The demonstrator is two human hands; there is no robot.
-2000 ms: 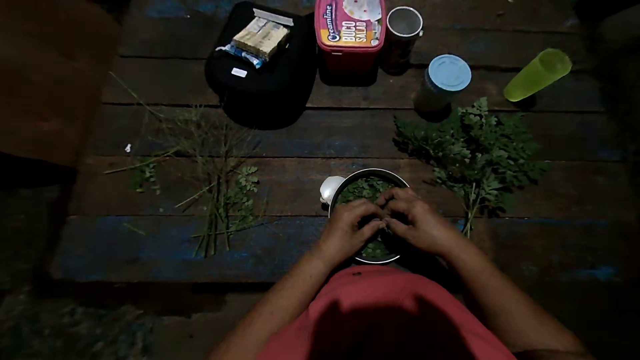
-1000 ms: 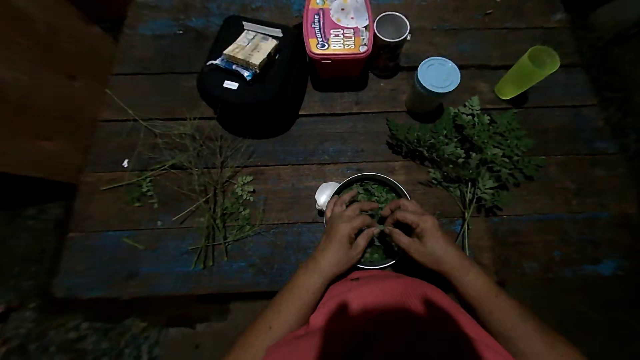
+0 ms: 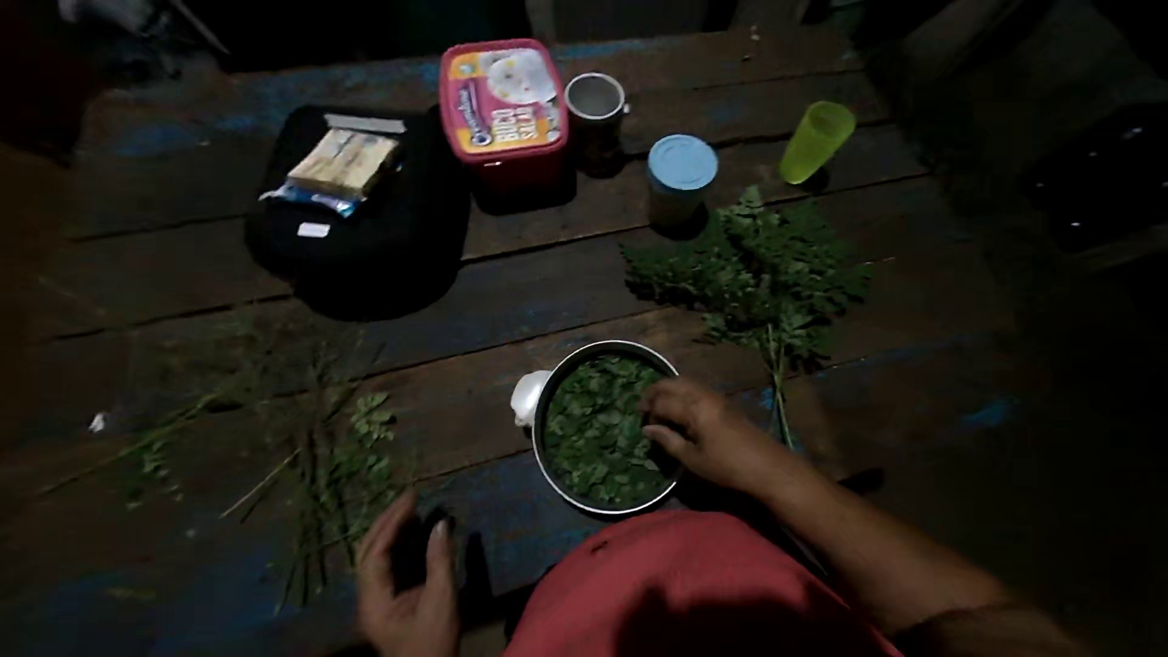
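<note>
A round pot with a pale rim holds loose green leaves. My right hand reaches over the pot's right side, its fingers curled at the leaves; whether it pinches any of them cannot be told. Apart from the pot, my left hand is at the lower left with fingers and thumb spread, holding nothing, beside a pile of bare stems with a few leaves. A bunch of leafy sprigs lies to the pot's upper right, stems toward me. A white object touches the pot's left side.
Along the back of the plank table stand a black case with a packet on it, a pink lidded tub, a mug, a blue-lidded container and a green tumbler, which looks tilted.
My left hand has left the pot and moved left toward the stem pile, its fingers apart. My right hand remains at the pot, on its right side. The view has shifted and turned.
</note>
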